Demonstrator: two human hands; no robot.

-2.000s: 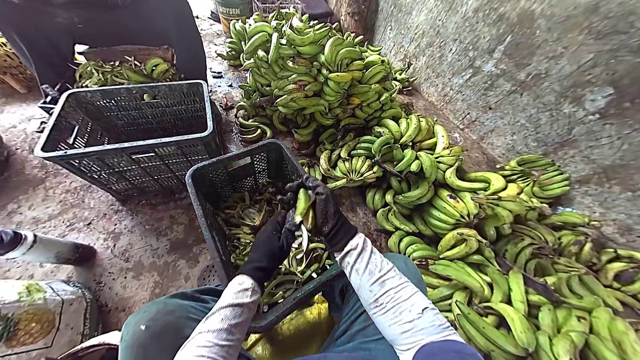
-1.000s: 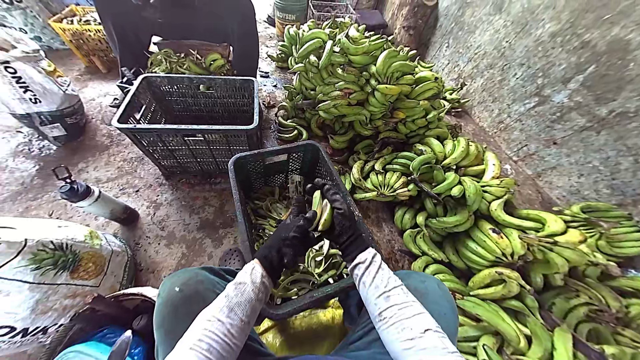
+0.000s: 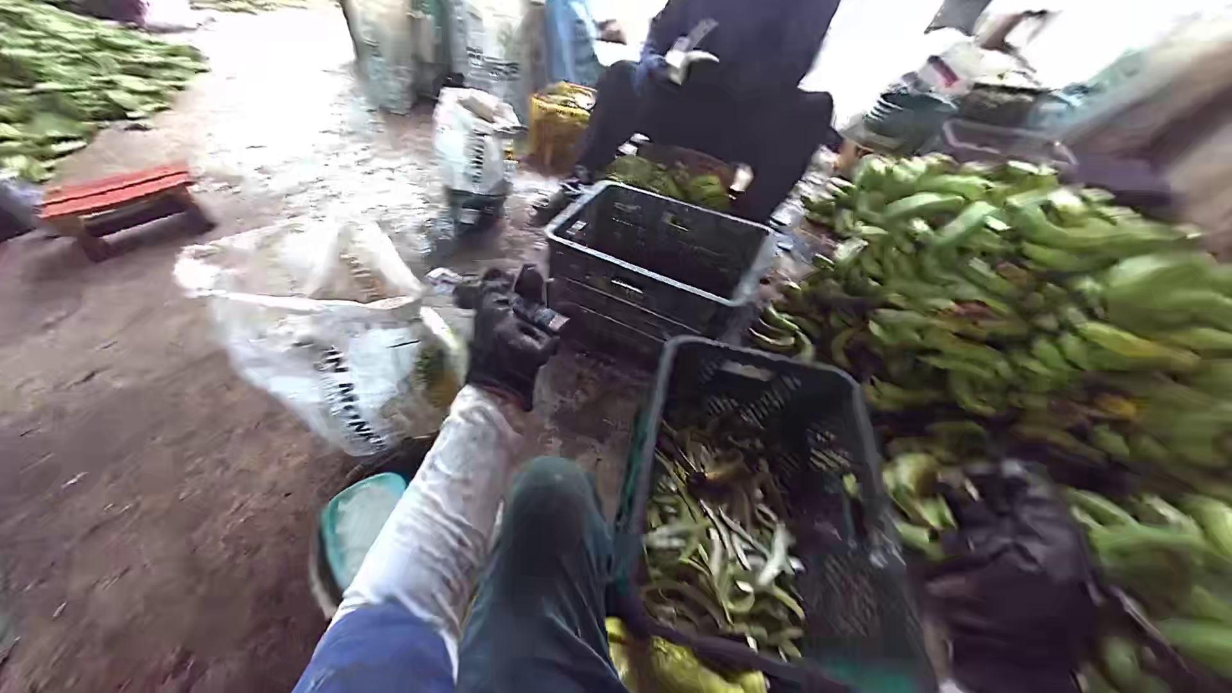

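Note:
My left hand [image 3: 510,332], in a dark glove, is stretched out between the white printed sack [image 3: 318,337] and the rear black plastic crate [image 3: 664,255]. Its fingers are bent near a small dark thing; whether they grip it is unclear. Over on the right, my right hand [image 3: 1011,549] is a blurred dark glove beside the green plantains [image 3: 1039,308]; its fingers and anything in them cannot be made out. Between the hands, the near black crate [image 3: 866,433] holds plantain peels [image 3: 722,568].
A seated person [image 3: 741,87] in dark clothing is behind the rear crate, with a pale object at the hands. A red low stool [image 3: 115,192], another white sack [image 3: 472,154] and a yellow crate [image 3: 558,125] stand farther back. A teal-rimmed container [image 3: 361,520] sits by my left forearm.
My hands were together over the near crate with a plantain; now they are far apart, the left out by the white sack, the right over by the plantains. The view has swung left.

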